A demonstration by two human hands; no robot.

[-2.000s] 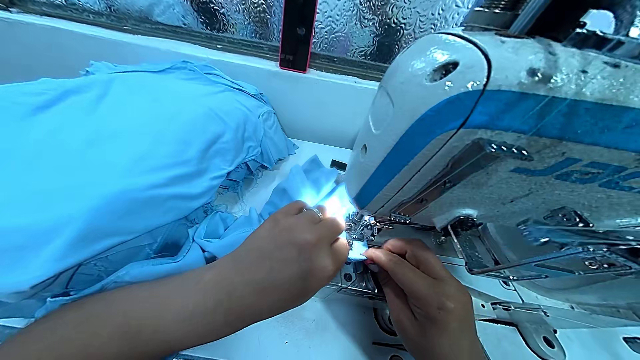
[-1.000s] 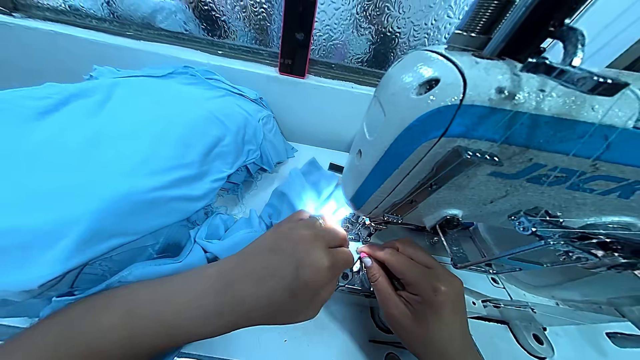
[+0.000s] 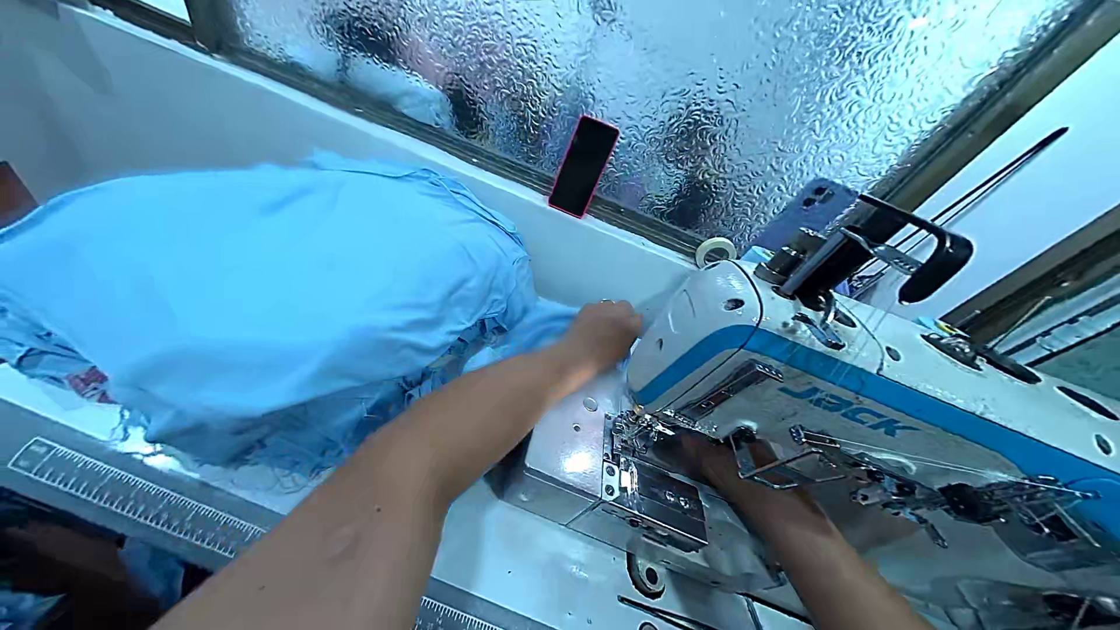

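Observation:
My left hand (image 3: 605, 331) reaches behind the head of a Jack sewing machine (image 3: 700, 328), beside a strip of blue fabric (image 3: 529, 331); its fingers are partly hidden, so its grip cannot be told. Under the machine arm, right of the presser foot and needle area (image 3: 643, 424), is my right hand (image 3: 687, 451), mostly hidden in shadow. No fabric shows on the needle plate. A large pile of light blue knit fabric (image 3: 289, 280) lies left of the machine.
A phone with a red edge (image 3: 584, 166) leans on the window frame. A tape roll (image 3: 716, 252) and a second phone (image 3: 809, 210) are behind the machine. Measuring tape strips (image 3: 140, 492) run along the table's front edge. Tweezers (image 3: 665, 612) lie below the machine bed.
Both hands have left the needle area, where they were close together at a piece of blue fabric. The left moved back behind the machine head, the right under the arm. The view has shifted widely.

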